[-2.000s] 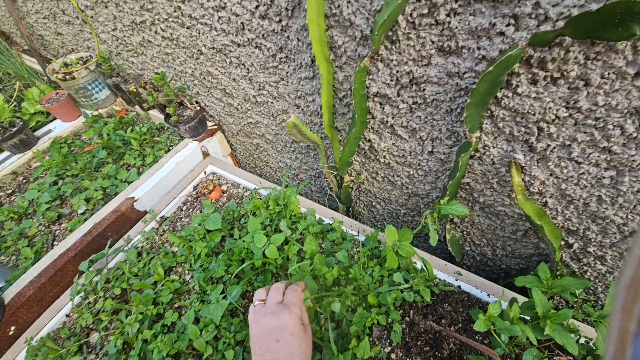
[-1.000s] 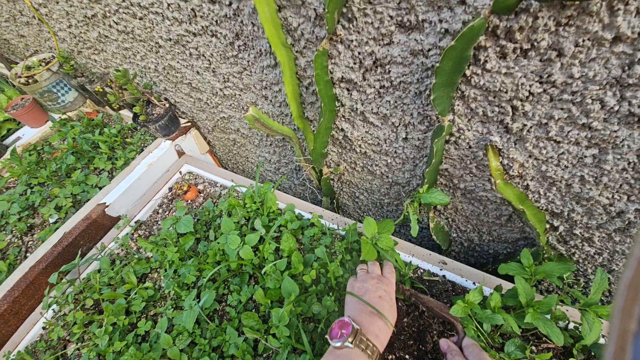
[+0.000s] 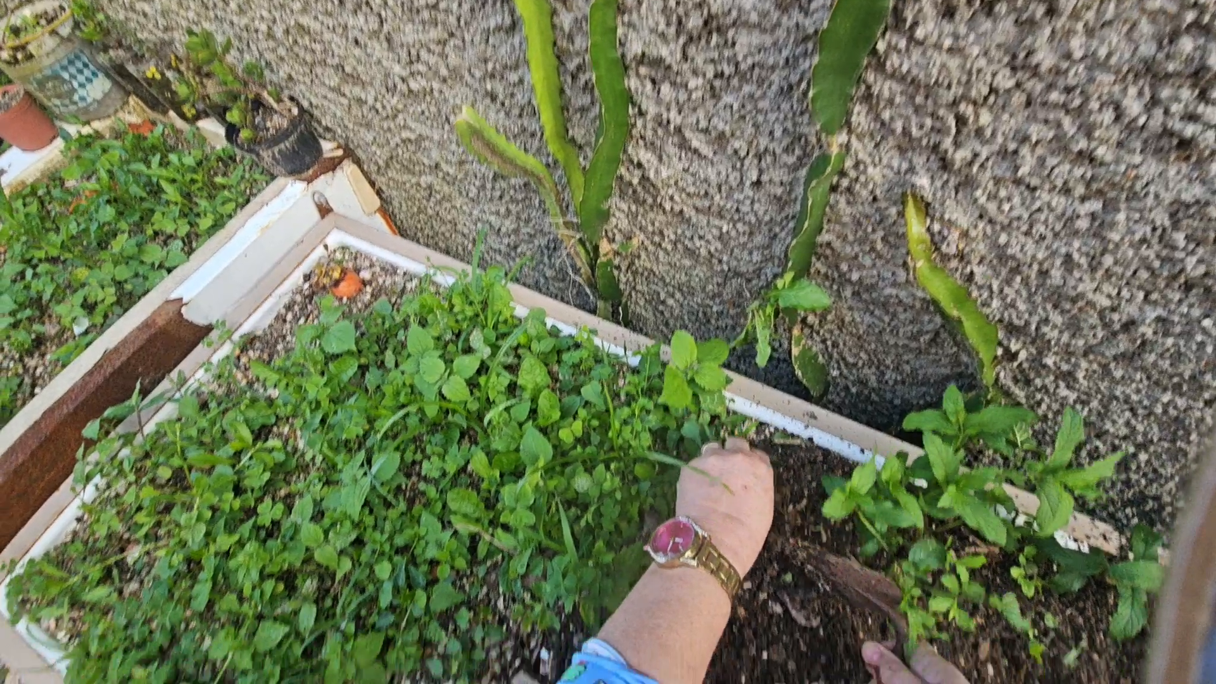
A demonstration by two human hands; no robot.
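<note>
Low green leafy plants [image 3: 380, 475] fill much of a white-edged planter box. My left hand [image 3: 730, 489], with a ring and a gold watch [image 3: 676, 541], reaches down at the right edge of these plants, by the far rim. Its fingers are curled into the leaves and stems; what they grip is hidden. My right hand [image 3: 912, 665] is partly in view at the bottom edge, its fingers closed around the near end of a rusty brown hand tool [image 3: 860, 584]. The tool's far part lies against the dark soil [image 3: 793, 627].
Broad-leaved plants [image 3: 969, 503] grow at the right. The box's far rim [image 3: 817, 423] runs along a rough stucco wall [image 3: 712, 190] with climbing cactus stems [image 3: 608, 123]. At the left stand a second planted bed [image 3: 104, 237], a black pot [image 3: 280, 142] and a terracotta-coloured pot [image 3: 24, 119].
My left hand has moved right across the plants to the edge of the bare soil. My right hand and the tool, not seen in the first frame, have come into view.
</note>
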